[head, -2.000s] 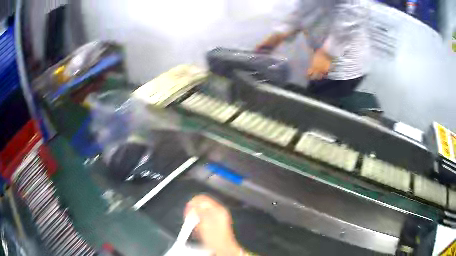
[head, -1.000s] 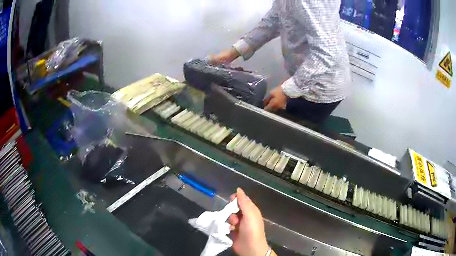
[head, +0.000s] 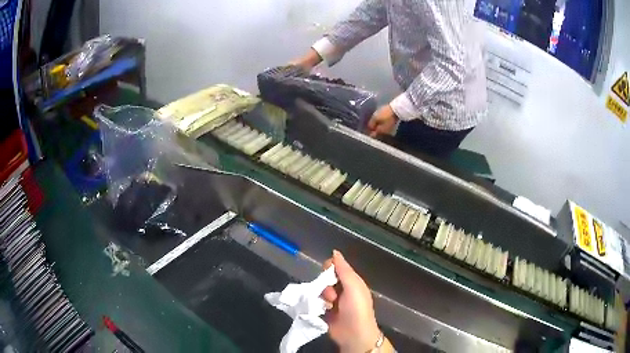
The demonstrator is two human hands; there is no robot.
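My right hand [head: 354,307] is bare, with a band at the wrist, in the lower middle. Its thumb and fingers pinch a limp white glove [head: 302,310], which hangs over the dark trough [head: 221,296]. My left hand is out of the picture. Slim metal rods [head: 34,276] lie side by side in a long row at the lower left. A red-and-black hand tool [head: 119,332] lies on the green bench [head: 148,314] right of the rods, partly cut off by the bottom edge.
A blue pen or marker [head: 274,238] lies on the trough's metal edge. A clear bag with dark contents [head: 141,200] stands at the left. Pale bars [head: 304,169] line the conveyor. Across it, a person [head: 442,69] holds a dark plastic-wrapped block [head: 318,96]. A red crate [head: 12,162] is far left.
The view was blurred and has steadied. My right hand has stayed on the white glove, which hangs more spread out. The pale bars have shifted right along the conveyor.
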